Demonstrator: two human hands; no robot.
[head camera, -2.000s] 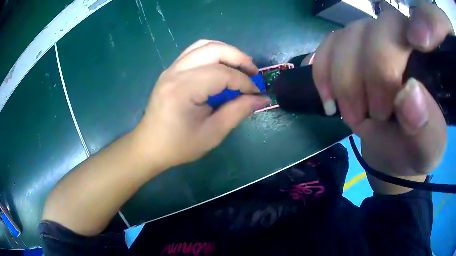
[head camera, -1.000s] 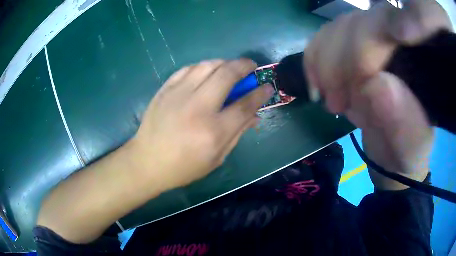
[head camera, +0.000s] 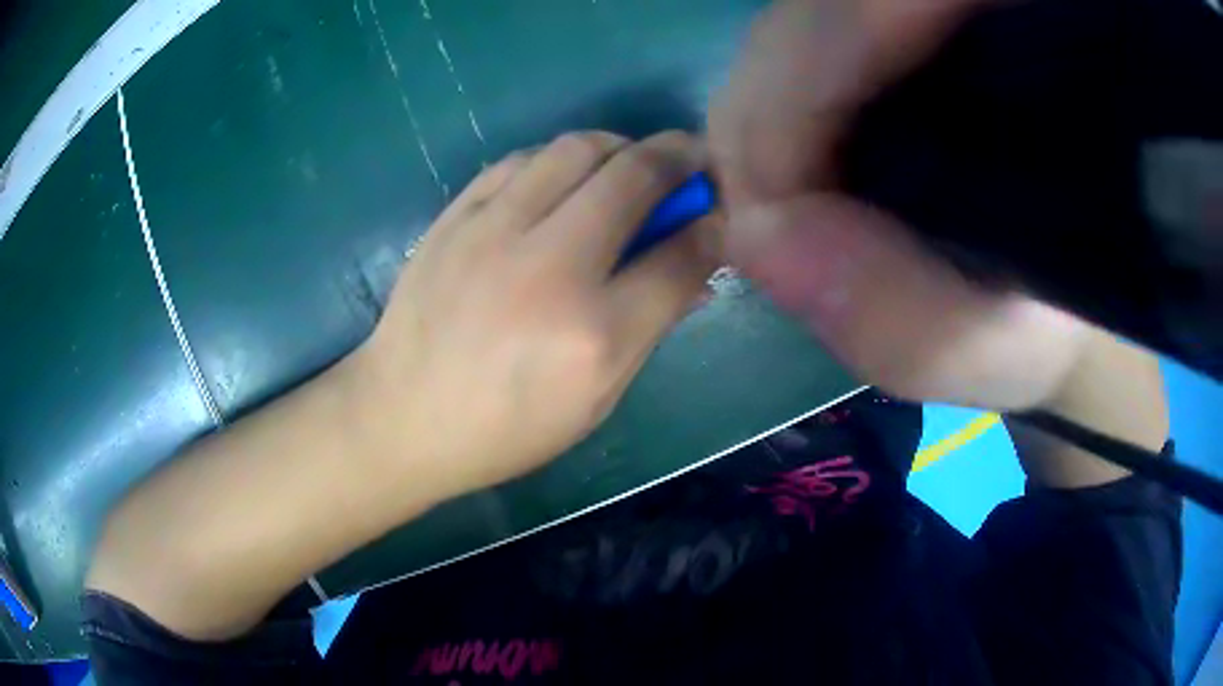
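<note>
My left hand (head camera: 516, 308) lies on the green bench with its fingers around the blue battery (head camera: 673, 215) of a fan handle. The rest of the handle and its circuit board are hidden behind my hands. My right hand (head camera: 818, 228), blurred and close to the camera, grips the thick black electric screwdriver (head camera: 1033, 161), which runs to the upper right. The screwdriver's tip is hidden behind my right hand. Its black cord (head camera: 1120, 450) runs off at the right edge.
The dark green bench (head camera: 295, 174) has a white edge strip (head camera: 81, 94) at the upper left. Another blue and pink piece (head camera: 16, 598) is cut off at the lower left edge. Blue floor with a yellow line (head camera: 955, 444) shows beyond the bench at the lower right.
My right hand and the screwdriver have moved up towards the camera and left, and now cover the board. My left hand stays on the handle. The silver-white box has gone from view.
</note>
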